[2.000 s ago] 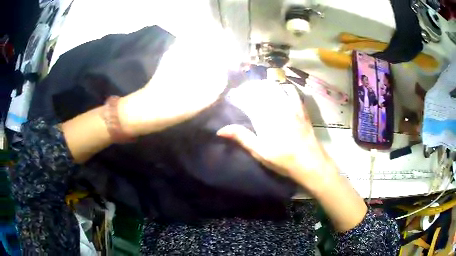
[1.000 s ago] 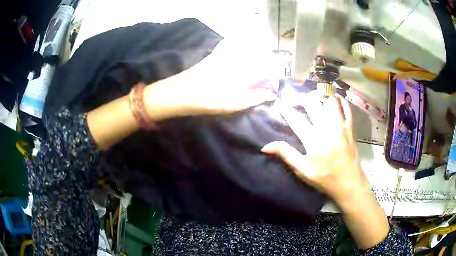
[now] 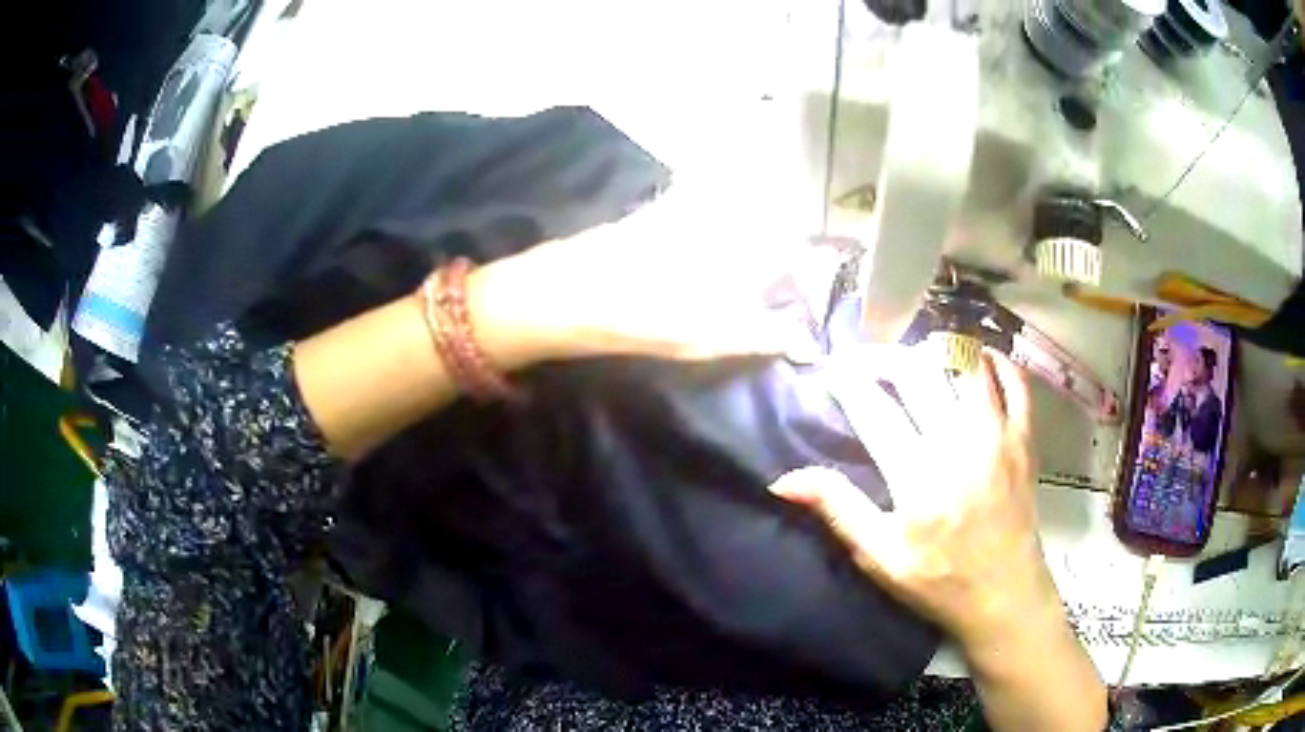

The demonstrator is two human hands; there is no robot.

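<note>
A large dark garment piece is spread over the white table and hangs down over my lap. My left hand lies on the cloth left of the needle area; its fingers are lost in glare. My right hand rests on the cloth with spread fingers, just below the brass tension knob. The presser foot and needle cannot be made out in the glare. The cream-white sewing machine head is above my hands.
A smartphone with a lit screen lies at the right, with a white cable below it. A slim pinkish tool and orange-yellow strips lie beside it. Silver cylinders are at the upper right. A ribbed knob sits right of the head.
The whole view has shifted, so things sit lower and the silver cylinders have come into view. My hands stay on the cloth near the needle area, with little visible movement against it.
</note>
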